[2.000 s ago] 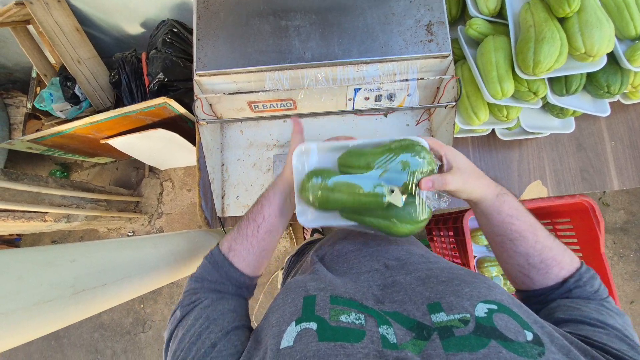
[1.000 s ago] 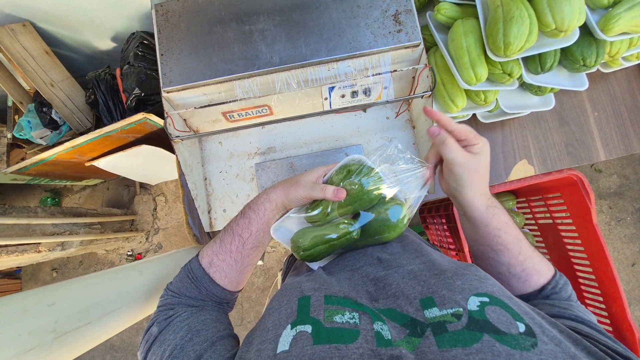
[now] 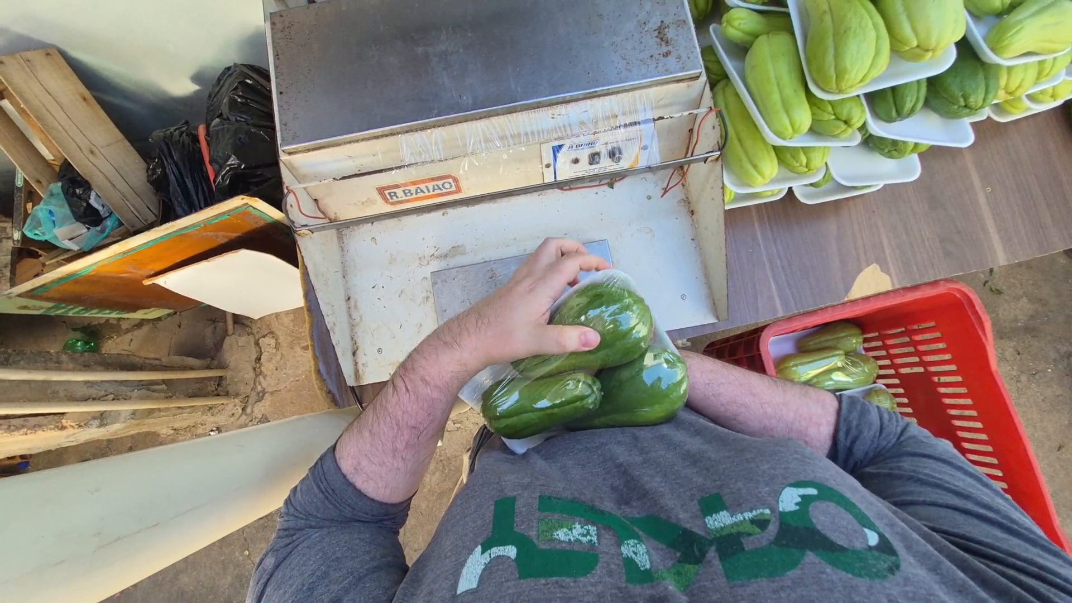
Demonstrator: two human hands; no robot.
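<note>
Tilted close to my chest is a white foam tray of green chayotes under clear plastic film. My left hand grips its upper left edge, with the thumb over the film. The right forearm runs behind the tray, and my right hand is hidden there, so its hold cannot be seen. Just ahead stands a film wrapping machine with a metal top, a front rod and a flat metal plate at its base, partly behind my left hand.
Foam trays of chayotes are stacked on a wooden table at the upper right. Below it, a red plastic crate holds several wrapped chayotes. Boards and black plastic bags lie at the left.
My right hand, seen pulling at the film a second ago, has gone down behind the tray. My left hand stays on the tray, and the film lies closer around the chayotes.
</note>
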